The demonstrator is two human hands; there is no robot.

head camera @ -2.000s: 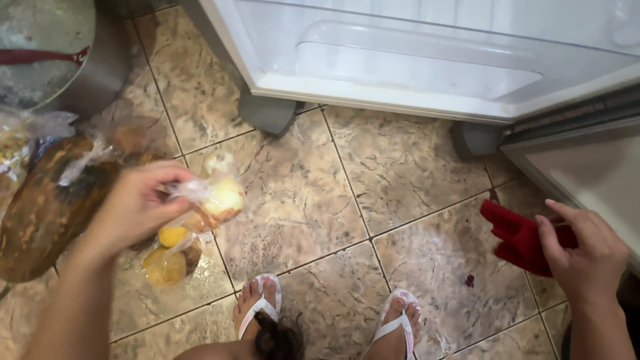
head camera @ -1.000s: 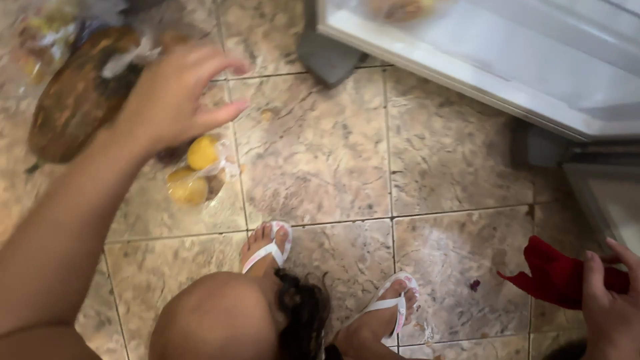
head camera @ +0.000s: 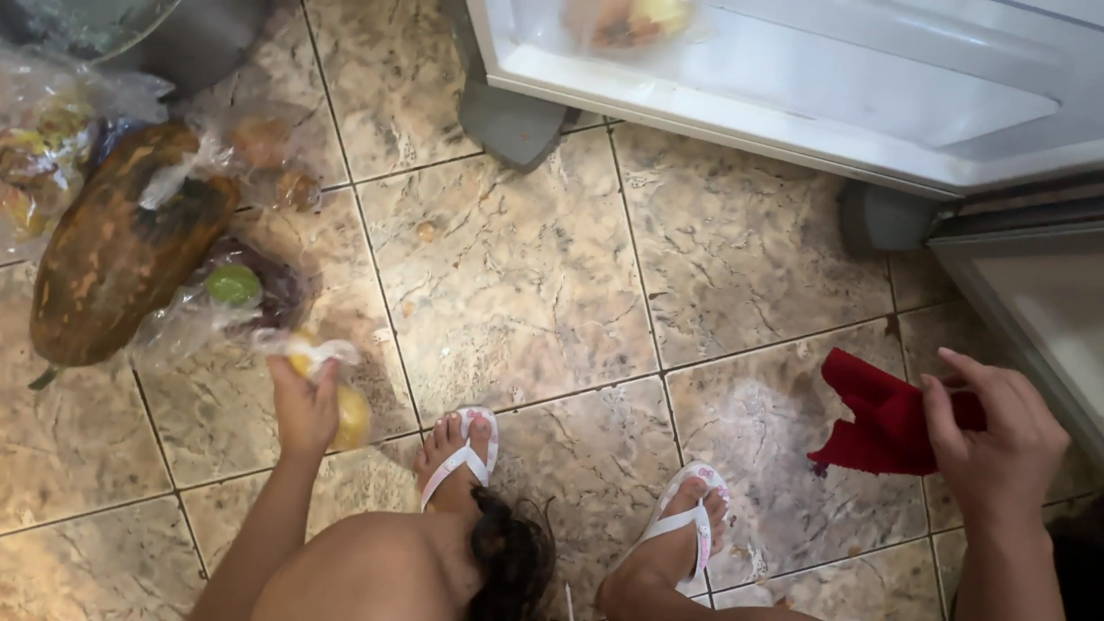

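My left hand (head camera: 306, 401) grips the knotted top of a clear plastic bag of yellow fruit (head camera: 352, 414), low over the floor tiles. My right hand (head camera: 996, 427) holds a red cloth (head camera: 884, 418) that hangs near the fridge's side. Beyond my left hand lie a bag with a green round fruit (head camera: 233, 283) and something dark purple, and a large brown and green squash (head camera: 116, 250). A blurred clear bag with pale yellow and orange-brown contents (head camera: 630, 19) rests in the white compartment of the open fridge door (head camera: 828, 78).
A large metal pot (head camera: 203, 43) stands at the upper left, next to bags of mixed produce (head camera: 43, 164). Another bag with orange-brown items (head camera: 263, 142) lies beside the squash. Grey fridge feet (head camera: 517, 125) stick out below the white edge. My feet in white flip-flops (head camera: 457, 457) are on the tiles.
The bag that my left hand held two seconds ago is out of it, and a similar one shows in the fridge door. My left hand now grips the yellow fruit bag that lay on the floor.
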